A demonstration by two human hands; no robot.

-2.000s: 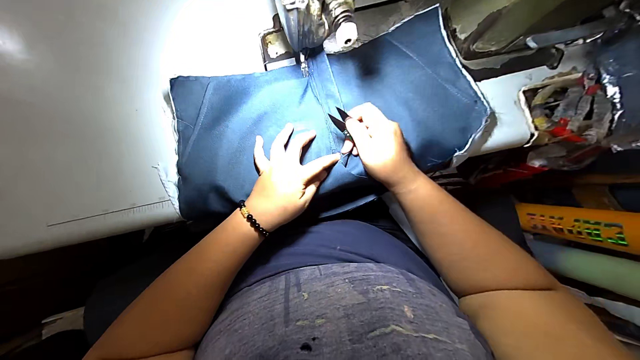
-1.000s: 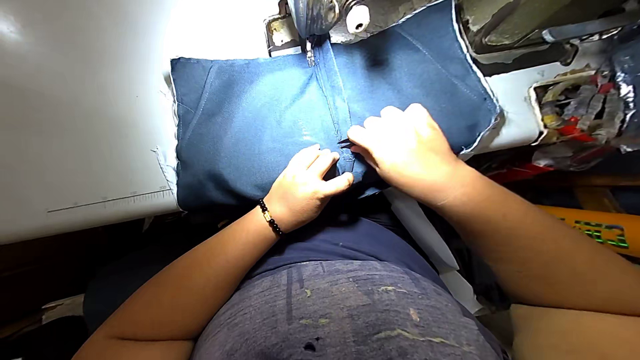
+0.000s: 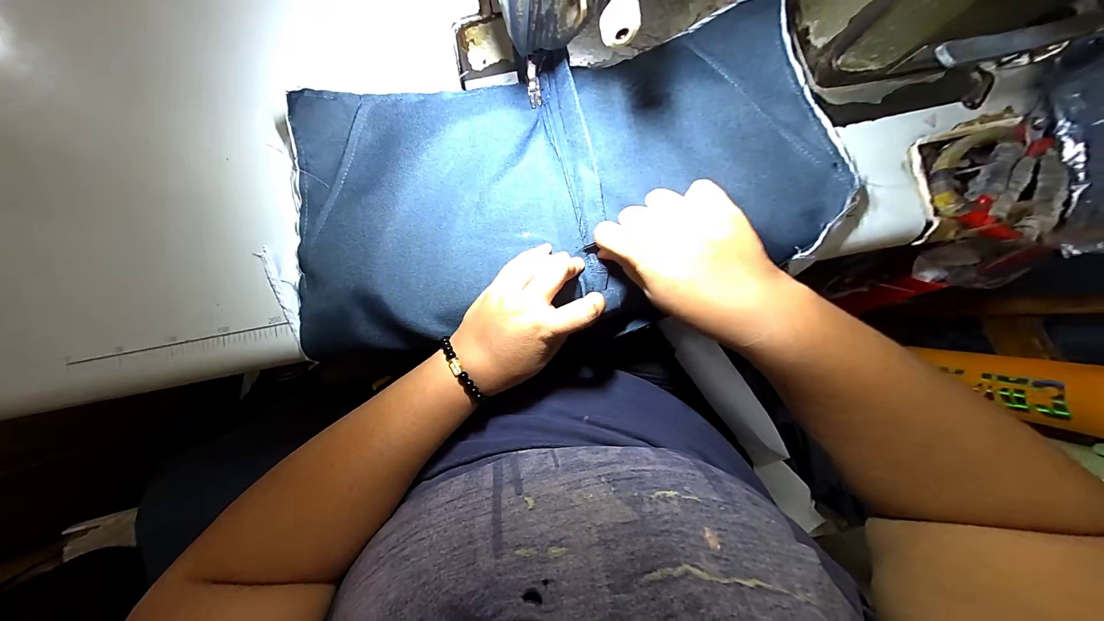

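Observation:
A dark blue fabric piece [image 3: 414, 198] with raw white edges lies across the sewing machine bed, its middle seam under the presser foot [image 3: 534, 86]. My left hand [image 3: 530, 315] pinches the front edge of the fabric beside that seam, thumb and fingers close together. Just right of the seam my right hand [image 3: 690, 254] is curled, knuckles up, around the thread snips [image 3: 592, 247]; only a small dark tip of them shows at its fingertips, against the seam. The rest of the snips is hidden by the hand.
The sewing machine head [image 3: 545, 21] stands at the top centre. A printed ruler scale [image 3: 181, 341] marks the white table [image 3: 129, 198] at left. At right, an opening [image 3: 992, 185] holds bobbins or similar small parts, above an orange object with writing [image 3: 1026, 388].
The blades of the snips, plainly visible two seconds ago, are now mostly covered by my right hand, which has turned knuckles up. My left hand has gone from spread fingers to a pinch near the seam.

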